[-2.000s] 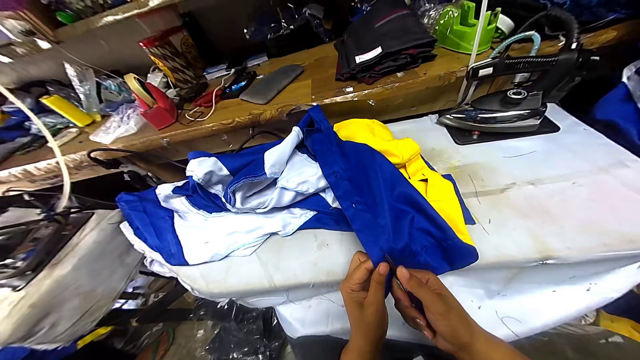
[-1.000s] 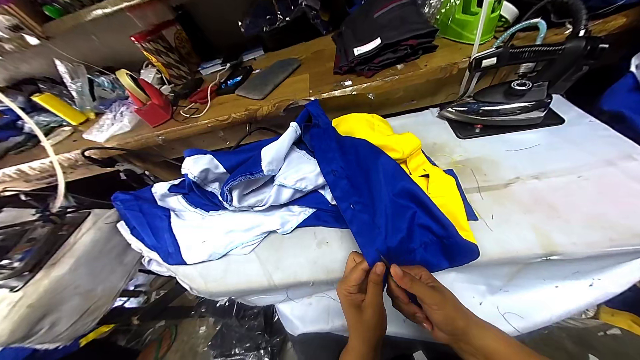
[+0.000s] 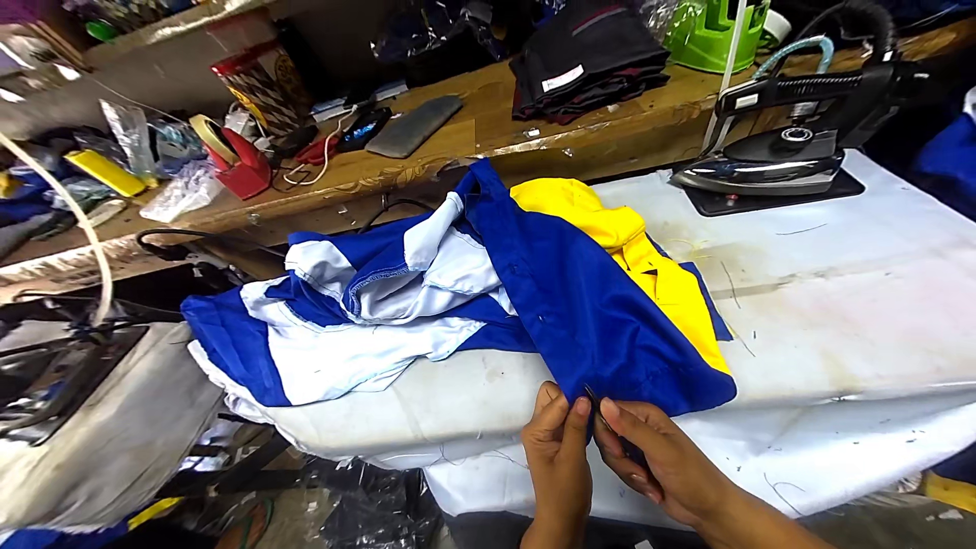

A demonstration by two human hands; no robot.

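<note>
A garment of blue, white and yellow fabric (image 3: 610, 305) lies bunched on a white cloth-covered ironing table (image 3: 801, 335). Its blue edge, which has small buttonhole-like marks, comes down to the table's front edge. There my left hand (image 3: 559, 450) pinches the blue fabric between thumb and fingers. Close beside it, my right hand (image 3: 648, 450) holds a small dark metal tool (image 3: 593, 404), possibly thread snips, with its tip at the fabric edge. Most of the tool is hidden by my fingers.
An electric iron (image 3: 770, 164) rests on a dark pad at the back right. Along the wooden shelf (image 3: 488, 114) stand folded dark garments (image 3: 587, 61), a green plastic holder (image 3: 713, 34) and a red tape dispenser (image 3: 242, 171). Black plastic (image 3: 374, 503) lies below the table.
Both hands stay at the same blue edge. The dark tool, little seen one second ago, now shows between the fingertips, and the right fingers have shifted slightly.
</note>
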